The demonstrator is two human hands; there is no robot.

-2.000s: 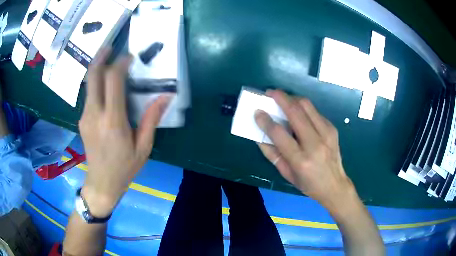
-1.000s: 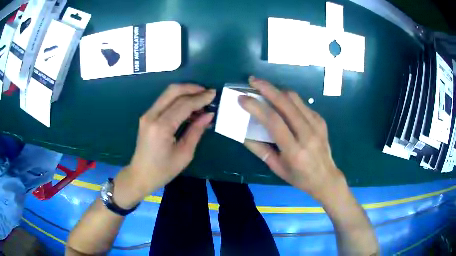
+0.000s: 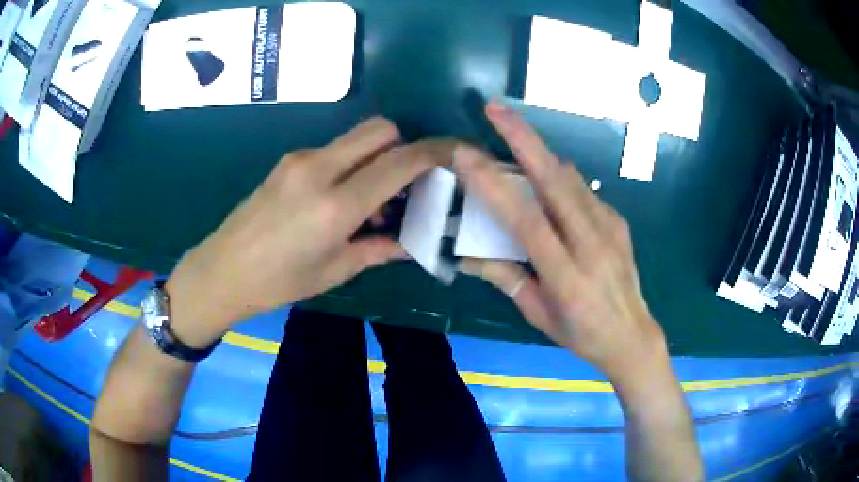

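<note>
A white folded card insert (image 3: 494,226) is between my two hands above the green bench. My right hand (image 3: 565,254) holds its right part, with the thumb below and fingers on top. My left hand (image 3: 325,212) is at its left end, with fingertips on a raised white flap. A small black accessory (image 3: 390,209) shows partly between my left fingers and the insert; the fingers hide most of it. Both hands are slightly blurred.
A printed retail box (image 3: 250,56) lies at the upper left, more boxes (image 3: 80,75) beyond it. A flat cross-shaped insert (image 3: 650,88) lies upper right, a small white dot (image 3: 594,185) below it. Stacked boxes (image 3: 801,216) stand at the right edge. A red plastic item (image 3: 89,301) is lower left.
My left hand has moved from the retail box to the insert, beside the black accessory. The insert's left flap now stands apart from its right part. The single retail box lies separate at the upper left.
</note>
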